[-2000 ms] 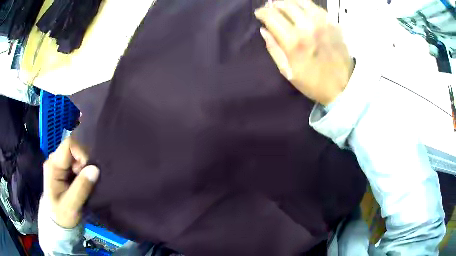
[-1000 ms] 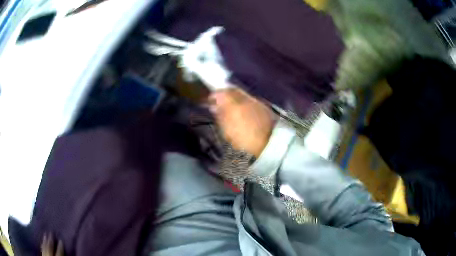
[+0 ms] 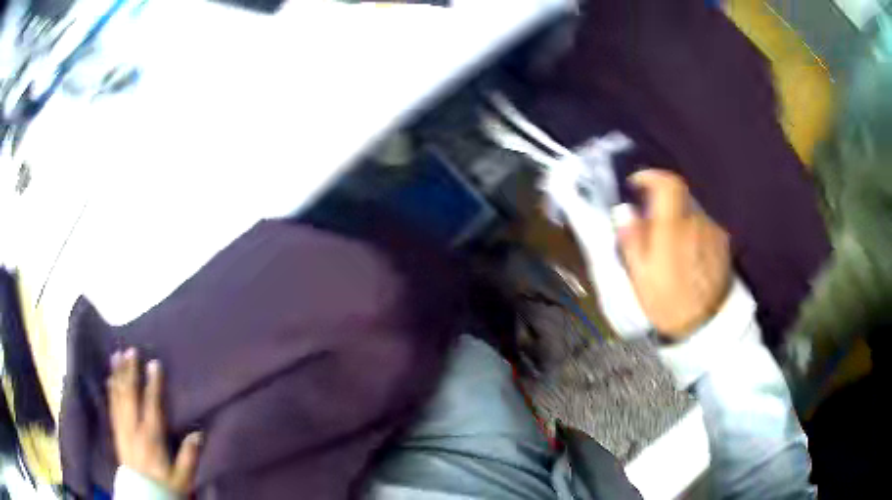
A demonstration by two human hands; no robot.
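A dark plum cloth panel (image 3: 284,342) lies over the white table's edge and across my lap at the lower left. My left hand (image 3: 147,420) rests on its left part with the fingers apart. My right hand (image 3: 680,259) is out at the right, its fingers curled beside a white, strap-like bundle (image 3: 587,195). More dark plum cloth (image 3: 685,98) hangs just behind and beside that hand. Blur hides whether the right fingers grip the bundle or the cloth.
The white tabletop (image 3: 215,107) fills the upper left, its edge running diagonally. A blue box-like thing (image 3: 440,195) is under the edge. Grey speckled floor (image 3: 606,381) shows below my right hand. Blurred green cloth (image 3: 861,215) and yellow material (image 3: 797,78) are at the right.
The view has swung right from the tabletop. The panel spread under both hands is now at lower left. My right hand has left it and reached the white bundle; my left hand now lies flat.
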